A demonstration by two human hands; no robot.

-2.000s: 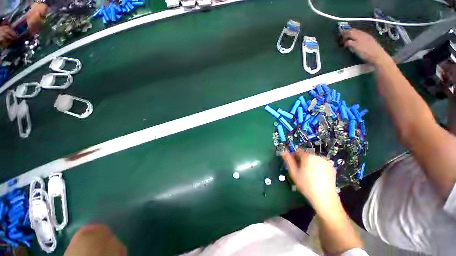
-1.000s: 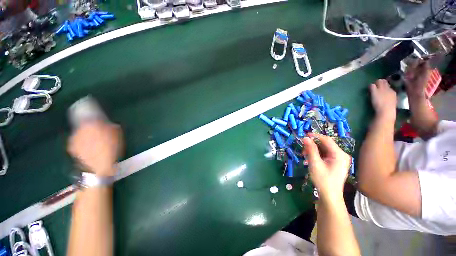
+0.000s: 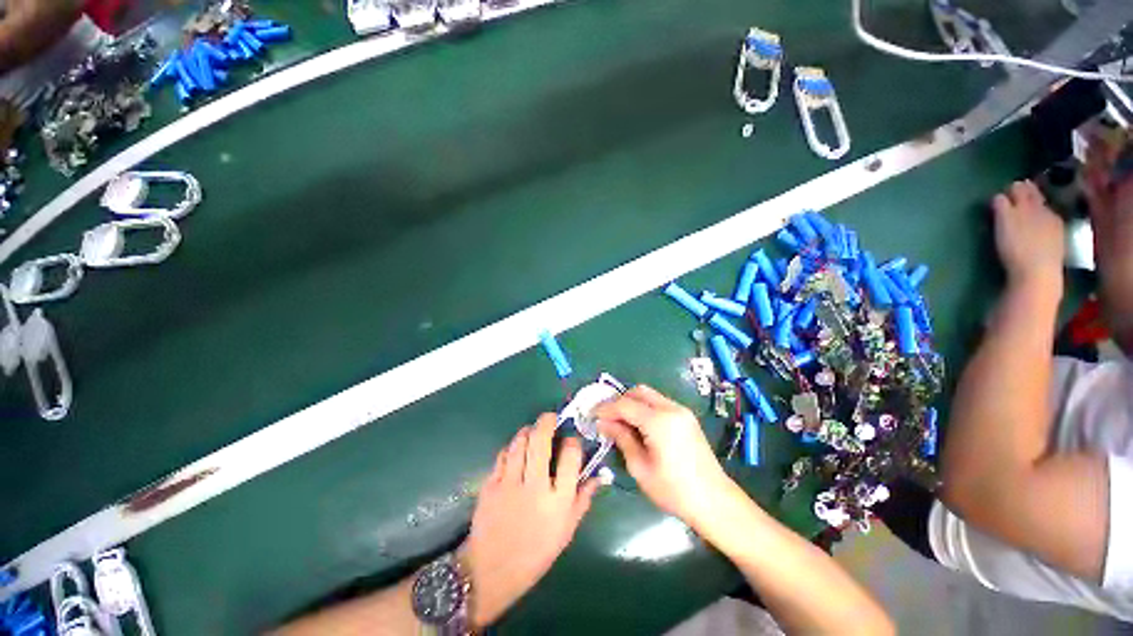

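Note:
A white plastic housing [image 3: 594,400] lies on the green side worktop in front of me, its rounded block end toward the white strip. My left hand [image 3: 532,495], with a watch on the wrist, holds the housing's near loop side. My right hand [image 3: 659,445] has its fingertips at the block end; what they pinch there is hidden. A blue battery cell [image 3: 555,353] lies just beyond the housing, with a thin wire running toward it. A small white disc [image 3: 605,476] lies beside the fingers.
A pile of blue cells and circuit boards [image 3: 826,348] lies to the right. Empty housings [image 3: 131,240] lie on the belt at left, two loaded housings [image 3: 820,114] at upper right. More housings [image 3: 118,590] are at lower left. Another person's arm [image 3: 1013,360] is at right.
My left hand has come back from the belt with a housing. My right hand has moved left from the pile to it. A blue cell now lies near the white strip.

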